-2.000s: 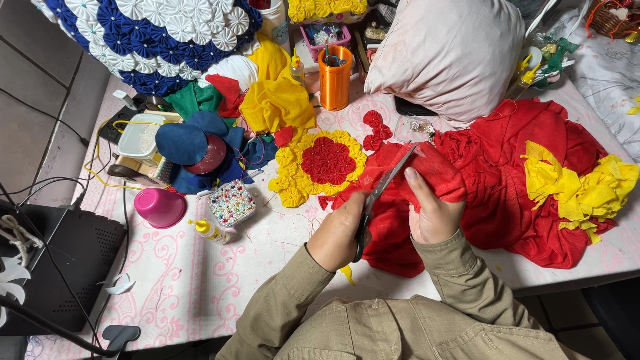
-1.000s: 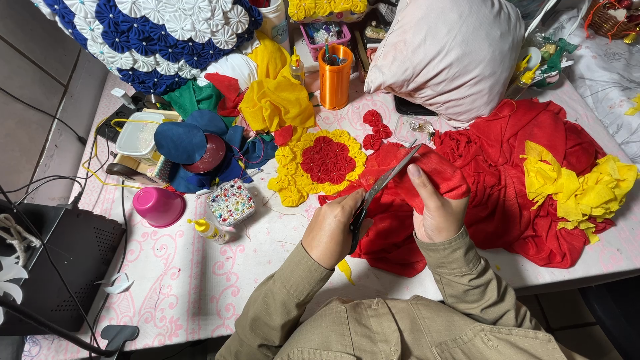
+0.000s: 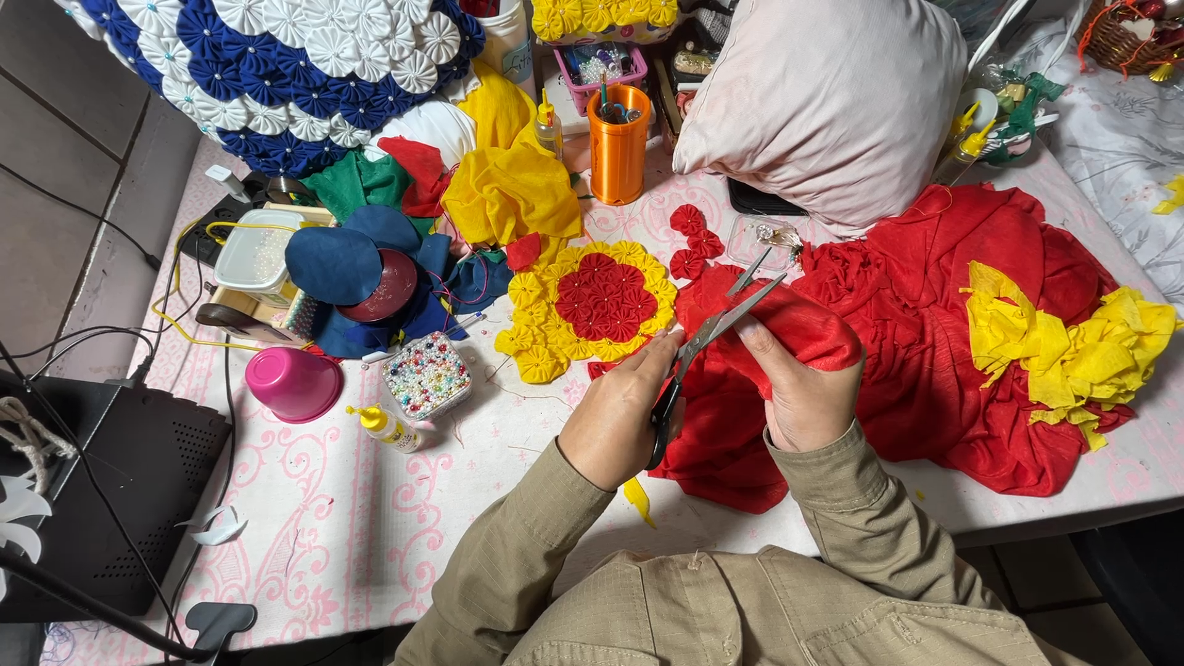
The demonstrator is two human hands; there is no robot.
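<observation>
My left hand [image 3: 622, 412] grips the black handles of metal scissors [image 3: 710, 331], whose blades stand slightly apart at the red fabric. In my right hand [image 3: 807, 393] is a bunched part of the red fabric [image 3: 925, 305], thumb on top; the rest of the cloth spreads right over the table. Crumpled yellow fabric [image 3: 1091, 347] lies on it. Just left of the scissors is a yellow and red piece of gathered fabric rosettes [image 3: 606, 298], with a few loose red rosettes [image 3: 687, 220] beyond.
A box of mixed beads [image 3: 428, 375], a yellow-capped bottle [image 3: 388, 429] and a pink cup [image 3: 293, 384] stand at left. Behind are an orange pen holder [image 3: 618, 153] and a pale cushion [image 3: 823, 111]. A black device [image 3: 129, 472] with cables fills the left edge.
The scissor blades, close together one second ago, are now apart. The hands have shifted only slightly and still hold the scissors and the red fabric.
</observation>
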